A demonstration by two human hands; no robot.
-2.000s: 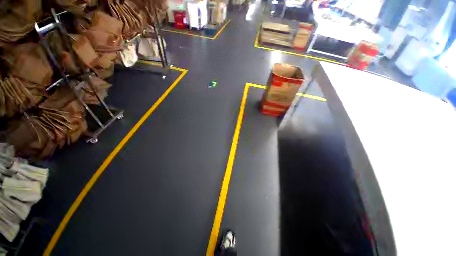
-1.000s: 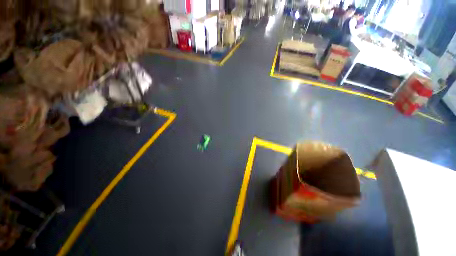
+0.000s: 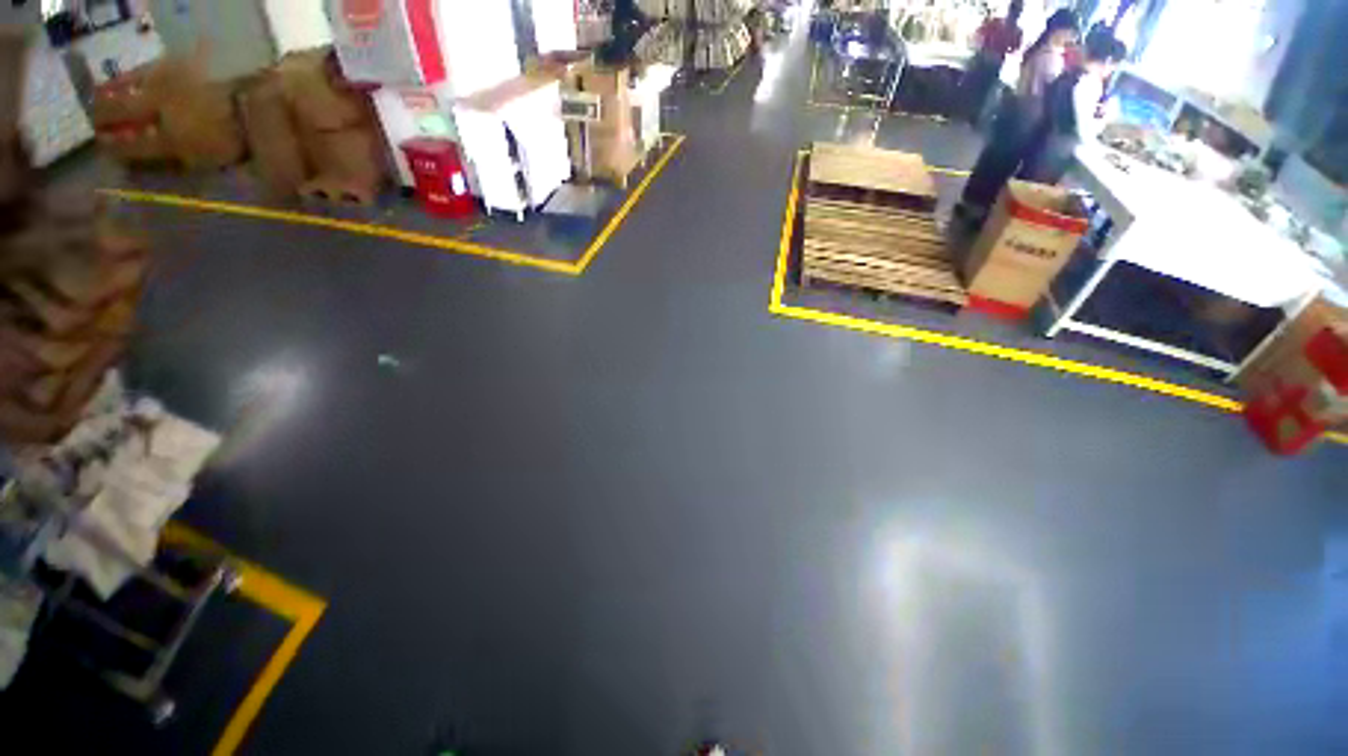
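Observation:
Neither of my hands is in the picture. A bag rack on castors (image 3: pixel 178 638) stands at the left edge, cut off by the frame, with white pieces (image 3: pixel 133 495) low on it and blurred brown bags (image 3: pixel 67 325) above. Ahead on the right, wooden pallets (image 3: pixel 880 248) lie inside a yellow floor line. An upright brown and red carton (image 3: pixel 1023 248) stands beside them, next to a long white worktable (image 3: pixel 1212 236). A tip of a shoe shows at the bottom edge.
Two people in dark clothes (image 3: pixel 1035 118) are at the worktable. A red and brown carton (image 3: pixel 1294 392) is at the right edge. Left ahead are a red bin (image 3: pixel 438 177), white cabinets (image 3: pixel 518 148) and brown cartons (image 3: pixel 311 126). Yellow lines (image 3: pixel 976 346) border the dark grey floor (image 3: pixel 621 488).
The view has moved forward along the aisle. The open carton and white tabletop close on the right have left the picture. The rack is now lower left, and the pallets and worktable look nearer.

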